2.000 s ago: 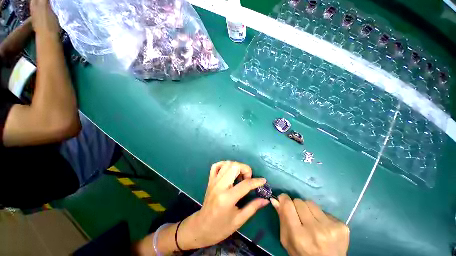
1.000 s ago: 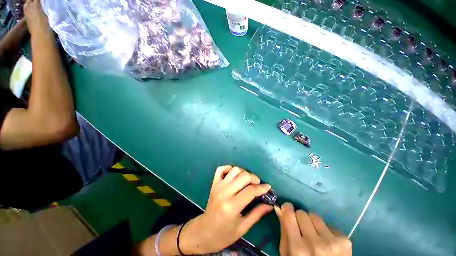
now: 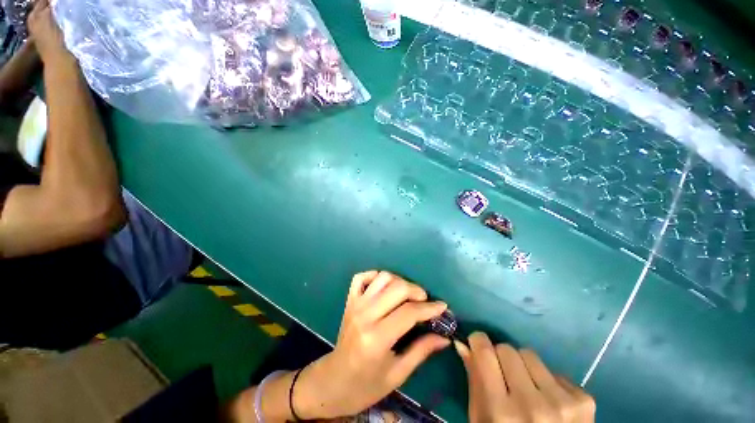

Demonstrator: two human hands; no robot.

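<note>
My left hand [image 3: 377,335] holds a small dark, shiny housing [image 3: 443,323] between thumb and forefinger, above the bench's near edge. My right hand [image 3: 517,380] is just right of it, fingers curled around a thin dark tool, mostly hidden, whose end meets the housing. Two loose housings lie beyond my hands: a rounder one [image 3: 472,202] and a darker, coppery one [image 3: 498,222]. A loose pile of tiny silver-white slivers [image 3: 520,260] lies nearer to my right hand.
A clear blister tray [image 3: 530,124] spans the back right, dark units in its far row. A clear bag of pinkish-brown parts [image 3: 273,70] lies back left, a small white bottle [image 3: 382,23] beside it. A person's arm [image 3: 79,140] is at left; a carton [image 3: 74,384] stands lower left.
Both hands stay together at the housing, with only small shifts of the right hand and tool. The view has moved slightly, shifting the tray and bag in the picture.
</note>
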